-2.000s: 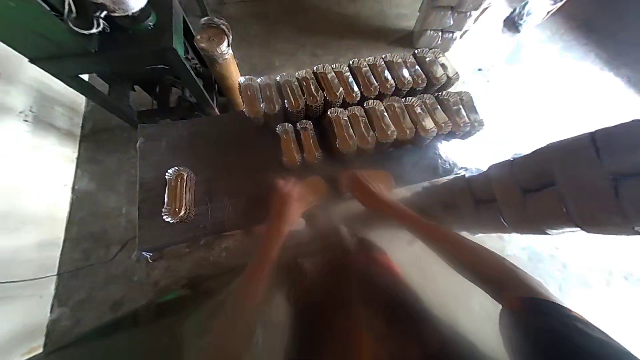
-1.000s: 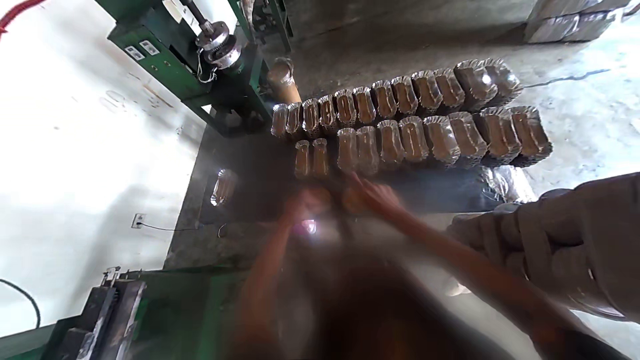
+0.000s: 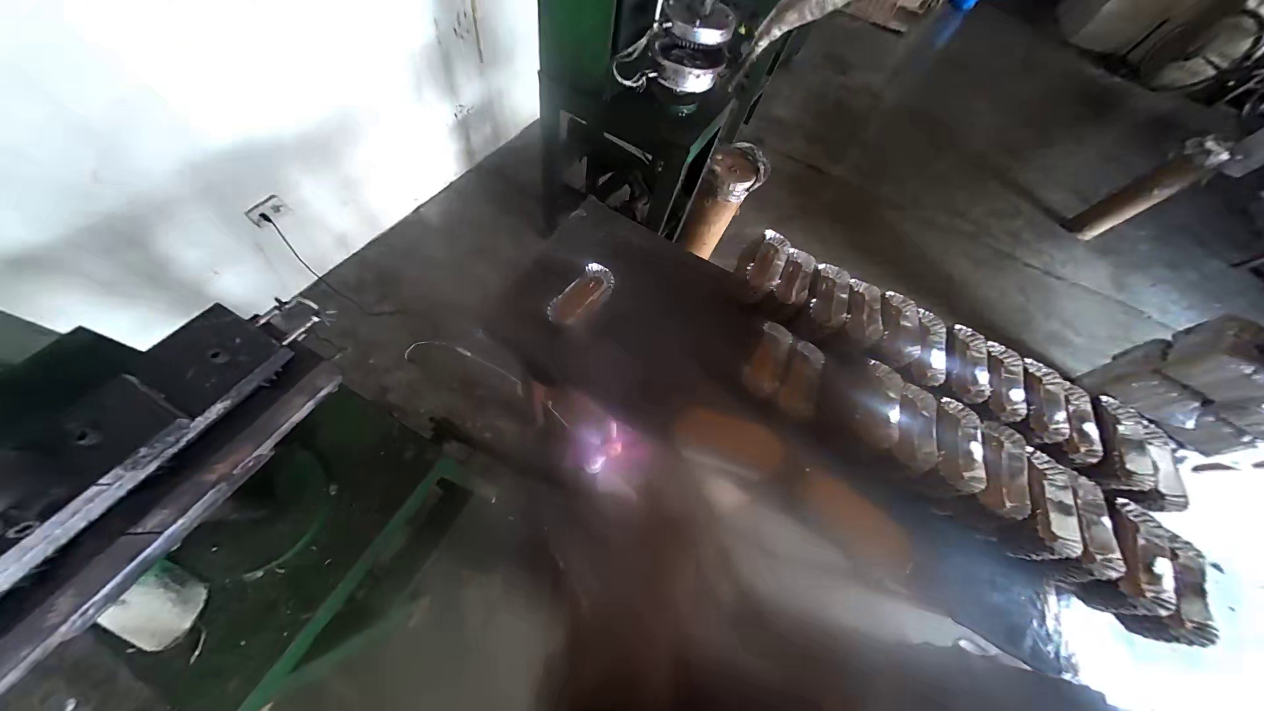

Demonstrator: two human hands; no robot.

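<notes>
Neither of my hands can be made out; the near middle of the view is badly blurred. Two smooth brown oblong pieces, one on the left (image 3: 731,439) and one on the right (image 3: 854,518), lie at the near side of the dark tabletop (image 3: 652,346). Beyond them, shiny fluted oblong trays stand in a far row of stacks (image 3: 899,326) and a near row of stacks (image 3: 960,446). A pair of lower trays (image 3: 783,367) sits at the left end of the near row. One more fluted tray (image 3: 581,294) lies apart, toward the table's left end.
A green machine with round metal parts (image 3: 691,64) stands behind the table, beside a brown cylinder (image 3: 713,202) with a crinkled silvery top. A metal-edged machine bed (image 3: 168,474) is at the left. A cord runs from a wall socket (image 3: 267,211). Wrapped bundles (image 3: 1195,370) stand at the right.
Both hands and forearms, seen at the table's near edge in the earlier frames, no longer show. The view has swung strongly, bringing the left machine bed further in.
</notes>
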